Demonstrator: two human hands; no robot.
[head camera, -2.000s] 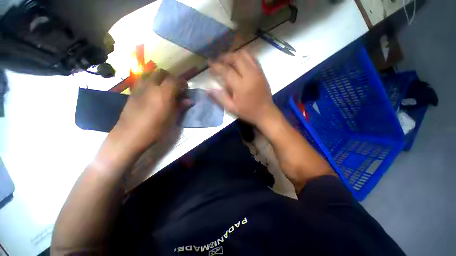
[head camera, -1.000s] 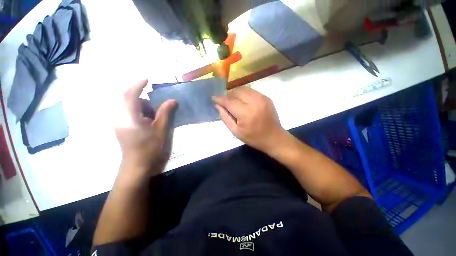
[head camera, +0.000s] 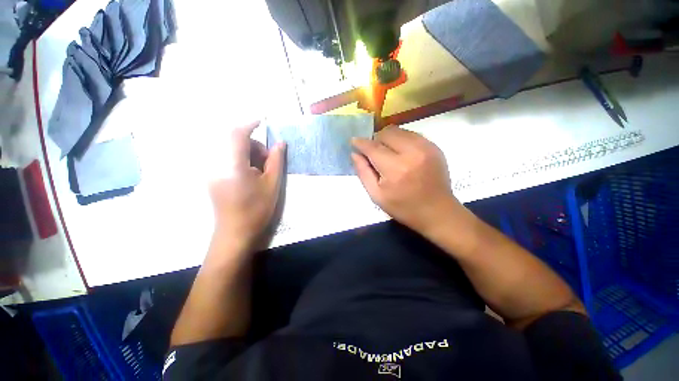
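Observation:
A blue-grey rectangular fabric piece (head camera: 320, 145) lies flat on the white table just in front of the lit needle area. My left hand (head camera: 253, 175) grips its left edge between thumb and fingers. My right hand (head camera: 398, 171) grips its right edge, thumb on top. The fabric's upper edge is close to the orange-red strips (head camera: 335, 100) on the machine bed. The dark sewing machine head (head camera: 372, 22) stands above, with a bright yellow-green lamp beside the needle. Glare hides the needle tip and presser foot.
A fanned bundle of fabric parts (head camera: 112, 56) lies at upper left, a small stack of cut pieces (head camera: 106, 167) below it. A larger denim piece (head camera: 488, 45) lies under the arm. Dark snips (head camera: 604, 97) lie at right. A blue basket (head camera: 622, 253) stands below the table at right.
The view has swung left since two seconds ago, showing the bundle and stack. My hands, earlier blurred over fabric, now hold one piece at both ends. It lies straighter than a second ago.

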